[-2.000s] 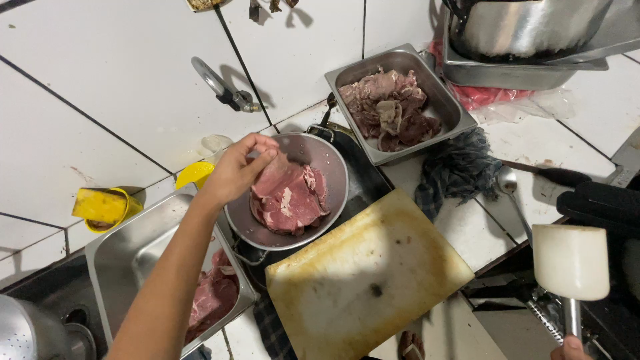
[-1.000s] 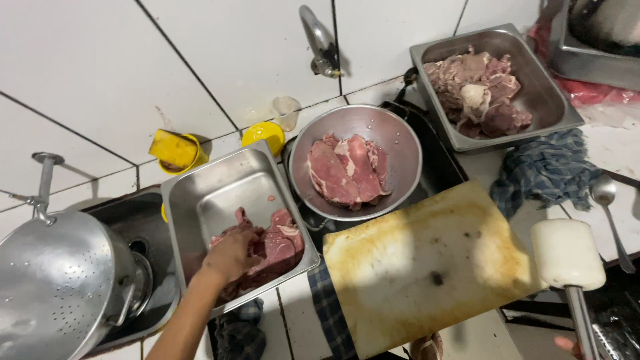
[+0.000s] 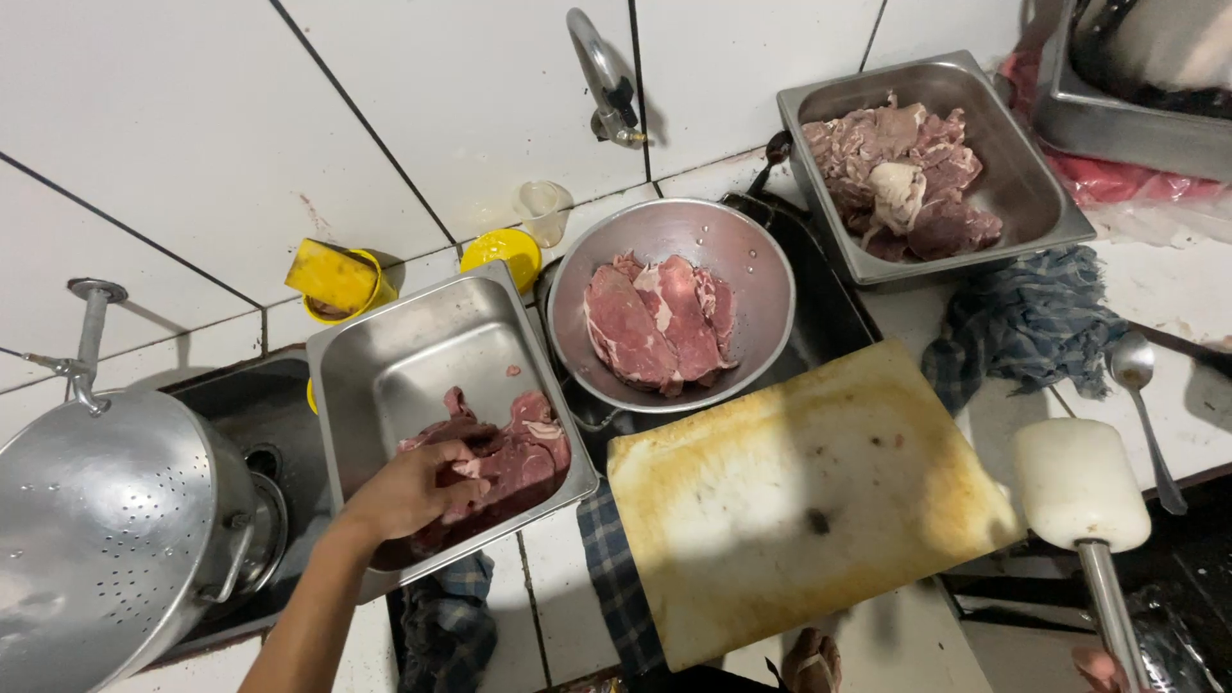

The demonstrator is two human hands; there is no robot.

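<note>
My left hand (image 3: 414, 491) reaches into a steel pan (image 3: 351, 385), its fingertips on slices of raw red meat (image 3: 529, 452); whether they grip a slice is hard to tell. At the lower right my right hand (image 3: 1100, 666), mostly cut off by the frame edge, holds the metal handle of a meat mallet with a white head (image 3: 1083, 481). A round metal bowl (image 3: 765, 289) with meat slices (image 3: 654, 322) stands right of the pan. In front of the bowl lies a stained cutting board (image 3: 808, 500) with no meat on it.
Another steel pan (image 3: 1035, 207) holds paler meat (image 3: 895, 183). A perforated colander (image 3: 106, 539) sits over the sink at left. Near the wall are a yellow container (image 3: 346, 284), a yellow lid (image 3: 502, 258) and a tap (image 3: 602, 77). A checkered cloth (image 3: 1030, 318) and a spoon (image 3: 1138, 404) lie at right.
My left hand was over the bowl two seconds ago; it has moved left into the steel pan, onto the meat. The mallet stays at the right. The view has shifted left.
</note>
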